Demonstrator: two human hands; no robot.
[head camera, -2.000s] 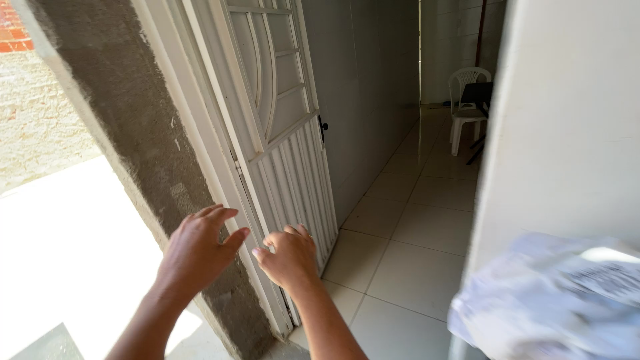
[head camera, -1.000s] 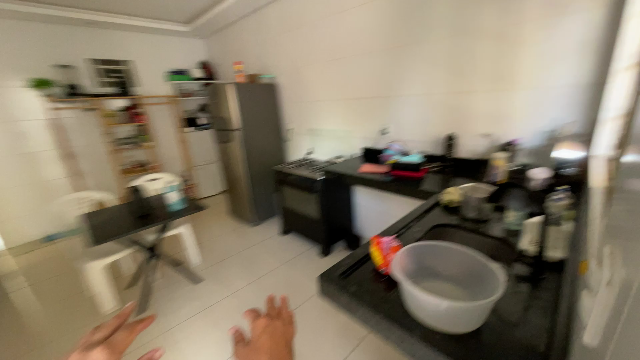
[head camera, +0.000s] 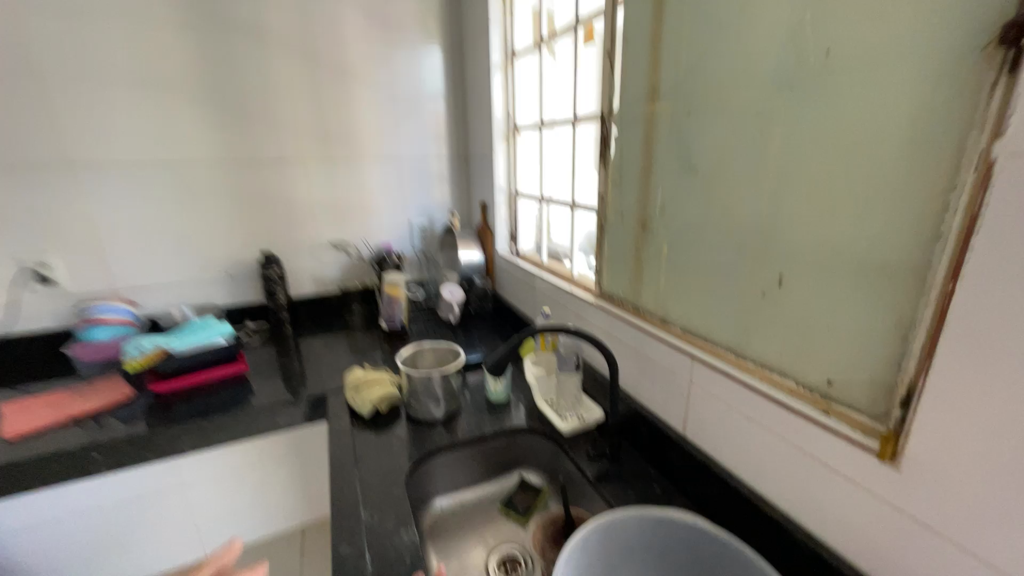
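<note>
At the bottom left edge, the fingertips of my left hand (head camera: 224, 560) show beside the dark counter; they touch nothing that I can see. Only a sliver of my right hand (head camera: 432, 571) shows at the bottom edge, by the sink's near left rim. A large plastic basin (head camera: 664, 544) covers part of the steel sink (head camera: 464, 520). In the sink are a brown round item (head camera: 552, 536) and a dark green-edged sponge or pad (head camera: 524, 499). The black faucet (head camera: 612, 376) arches over the counter behind the sink.
A lined bin (head camera: 432, 384), a crumpled yellowish cloth (head camera: 372, 390) and a white sink caddy (head camera: 564, 404) stand behind the sink. Folded cloths (head camera: 188, 340) and bowls (head camera: 104, 320) lie on the left counter. A window frame (head camera: 704, 344) runs along the right wall.
The view has swung from the doorway across the kitchen to the sink corner. Both hands, seen with fingers spread earlier, are now mostly below the picture.
</note>
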